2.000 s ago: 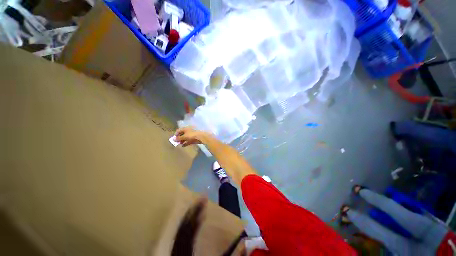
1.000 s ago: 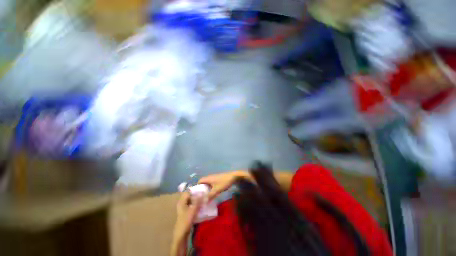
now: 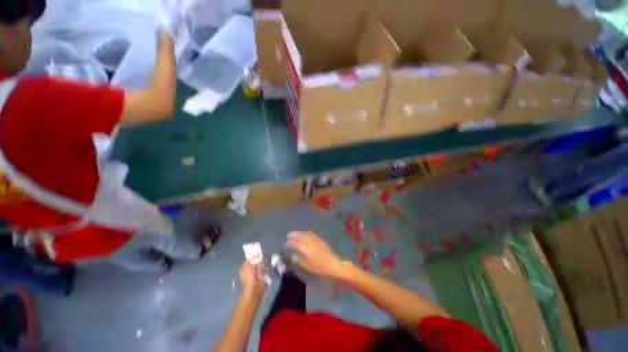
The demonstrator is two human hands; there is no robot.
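Observation:
My left hand [image 3: 252, 276] is at the lower middle, holding a small white card with reddish print [image 3: 253, 252] upright between its fingers. My right hand [image 3: 310, 254] is just to the right of it, with its fingers near a small crumpled white piece [image 3: 277, 263]. The image is too blurred to tell whether the right fingers grip that piece. Both hands are in front of my body, above the grey floor.
A green-topped bench [image 3: 227, 148] runs across, bearing open brown boxes [image 3: 344, 113] in a row and clear plastic trays [image 3: 222, 58]. A person in red [image 3: 62, 130] stands at left. Red scraps [image 3: 354, 227] lie on the floor. A green-wrapped carton bundle [image 3: 513, 299] is at lower right.
The view has swung right from the pile of clear trays to the bench with boxes. My hands, close together around the white card a second ago, are now slightly apart.

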